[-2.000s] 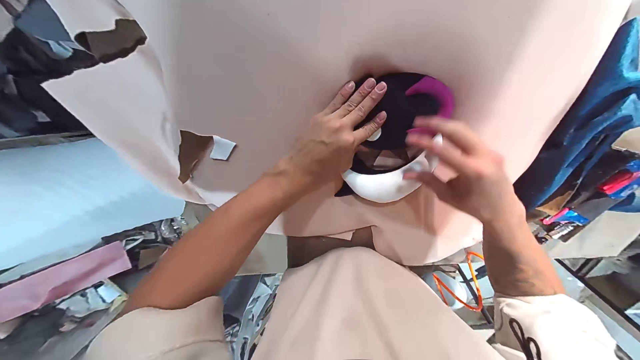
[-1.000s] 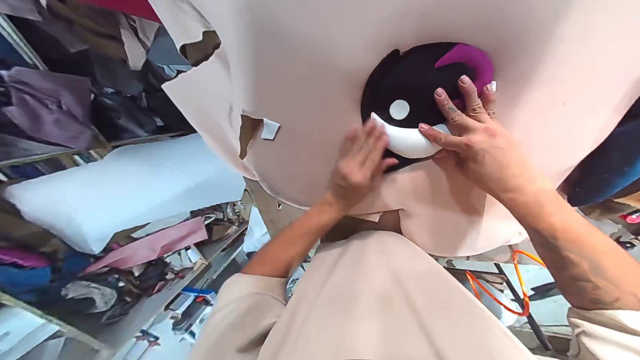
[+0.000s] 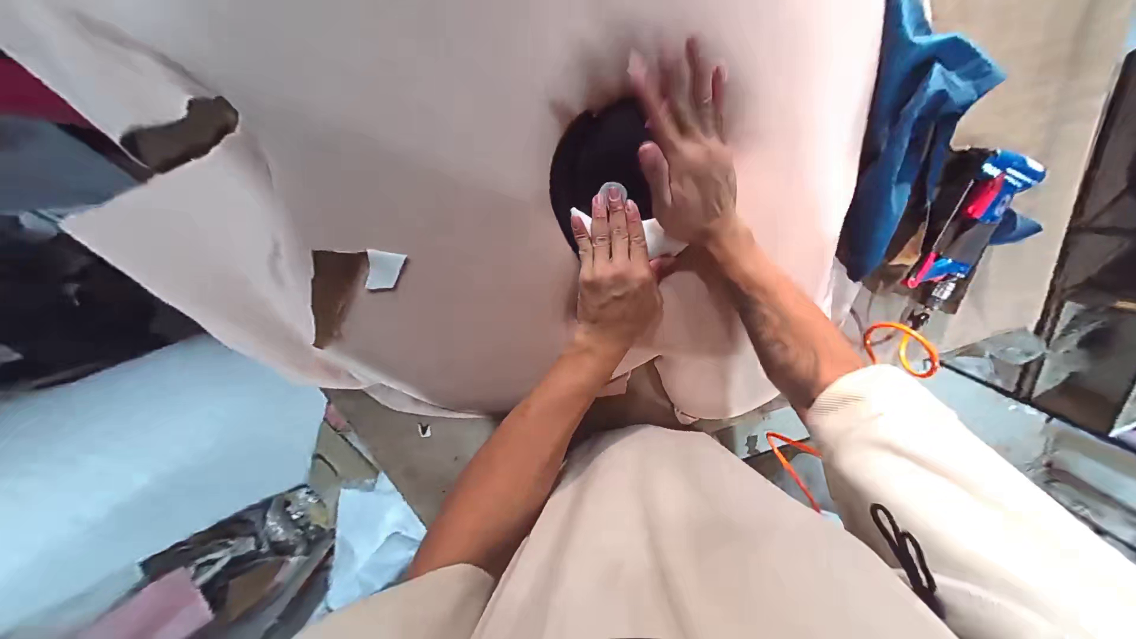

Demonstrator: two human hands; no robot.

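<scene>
A round black piece (image 3: 590,164), perhaps fabric or foam, lies on a large pale pink sheet (image 3: 461,177). My left hand (image 3: 617,275) rests flat on its lower part, fingers together, over a white crescent-shaped piece (image 3: 655,235) and at a small pale disc (image 3: 612,191). My right hand (image 3: 692,164) is spread over the right side of the black piece, its fingers blurred and reaching past the upper edge. It hides the purple part seen in the earlier frames. Neither hand is closed around anything.
A small white scrap (image 3: 386,269) lies beside a ragged hole in the sheet. Blue fabric (image 3: 932,115) and red-and-blue items (image 3: 985,200) are at the right, with an orange hose (image 3: 901,346) below. A thick white roll or padding (image 3: 160,479) is at lower left.
My left hand has moved onto the disc and the crescent's left part. My right hand has shifted up from the crescent's right end, now covering the purple part. The view has swung right.
</scene>
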